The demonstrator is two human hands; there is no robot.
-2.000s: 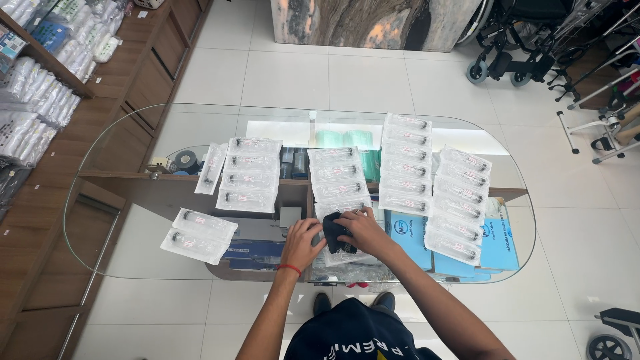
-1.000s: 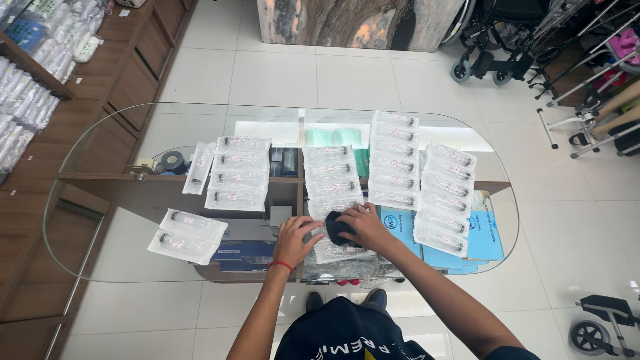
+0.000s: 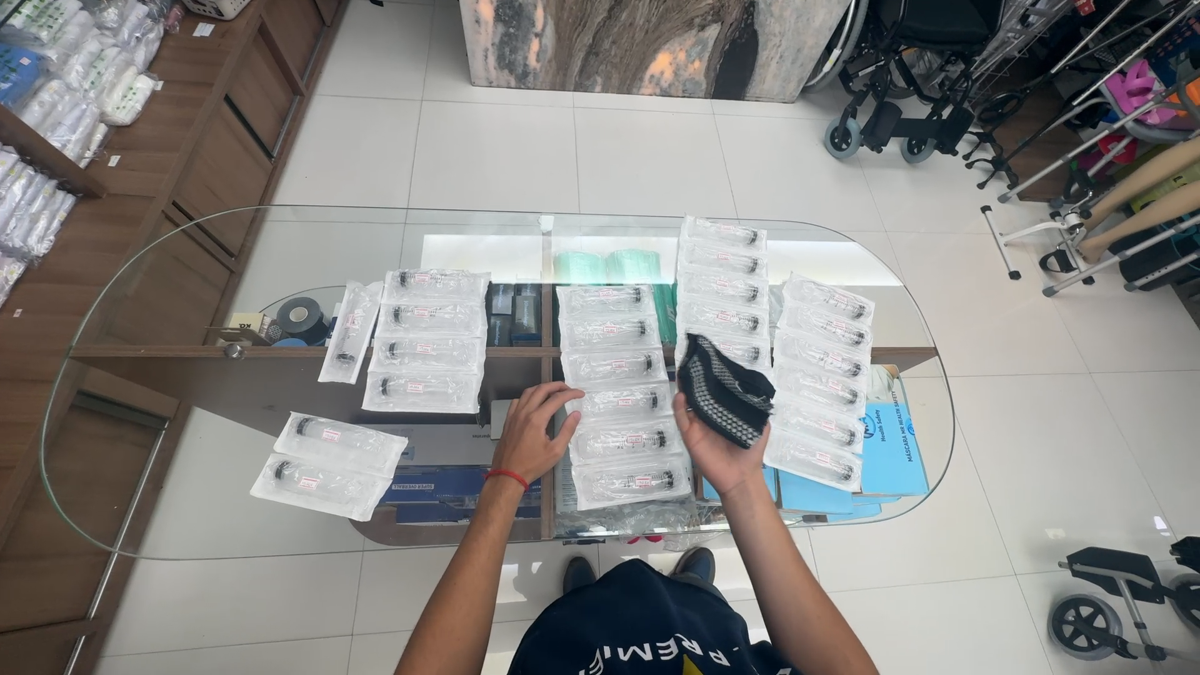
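My right hand holds a folded dark knitted cloth with a grey pattern, over the lower end of a strip of packaged syringes. My left hand has its fingers spread, the fingertips at the left edge of the middle strip of packaged syringes. Another strip lies to the right of the cloth. On the left of the glass tabletop are a strip of several packs, a single tilted pack beside it, and a joined pair nearer the front edge.
Under the glass are blue boxes, dark blue boxes, a roll of dark tape and green packages. Wooden cabinets with plastic-wrapped packs stand left. A wheelchair and metal-framed walking aids stand at the right.
The dark cloth, earlier between both hands at the lower end of the middle strip, is now raised in my right hand to the right. My left hand has come away from it.
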